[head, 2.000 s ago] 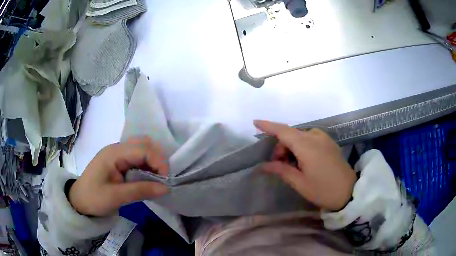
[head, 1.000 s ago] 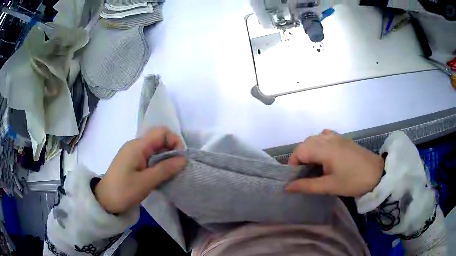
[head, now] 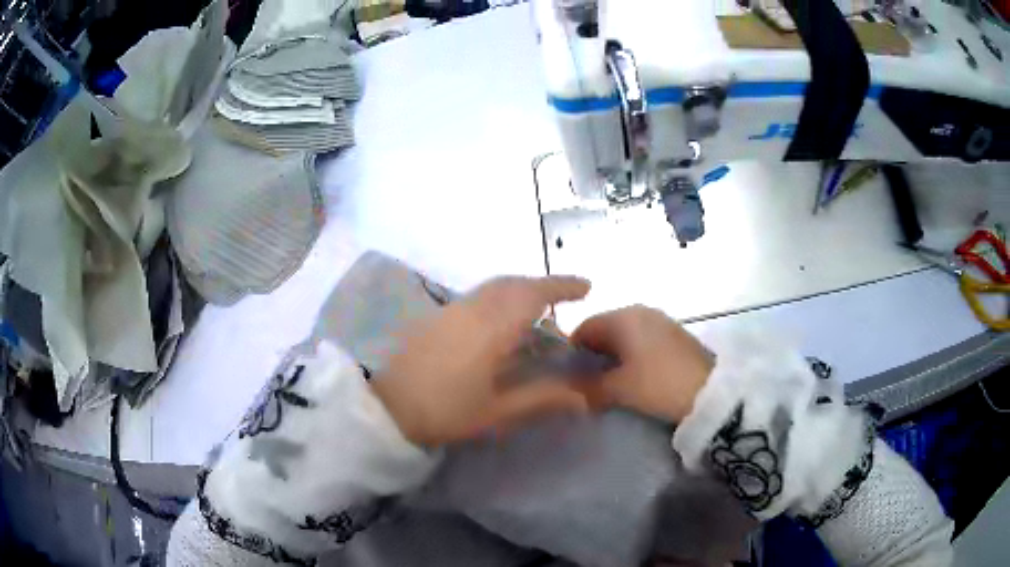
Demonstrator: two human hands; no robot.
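The grey garment panel (head: 565, 487) hangs from my hands over the table's front edge, and part of it lies on the table at the left. My left hand (head: 476, 354) is blurred and pinches the fabric near the middle of the view. My right hand (head: 648, 360) is close beside it and grips the same bunched fabric. The held edge between the fingers is blurred and partly hidden. The white sewing machine head (head: 587, 111) with a blue stripe stands beyond my hands. Its machine bed (head: 764, 244) is lit, and no fabric lies under the needle area.
Rounded grey cut pieces (head: 244, 222) lie at the left, with layered small pieces (head: 294, 89) behind them. A heap of greenish-grey loose fabric (head: 100, 233) is at the far left. Scissors (head: 980, 277) with red and yellow handles lie far right. A black strap (head: 831, 78) wraps the machine arm.
My hands have come together from holding the panel edge stretched apart, and the fabric is now bunched between them. The view has tilted up, showing more of the machine.
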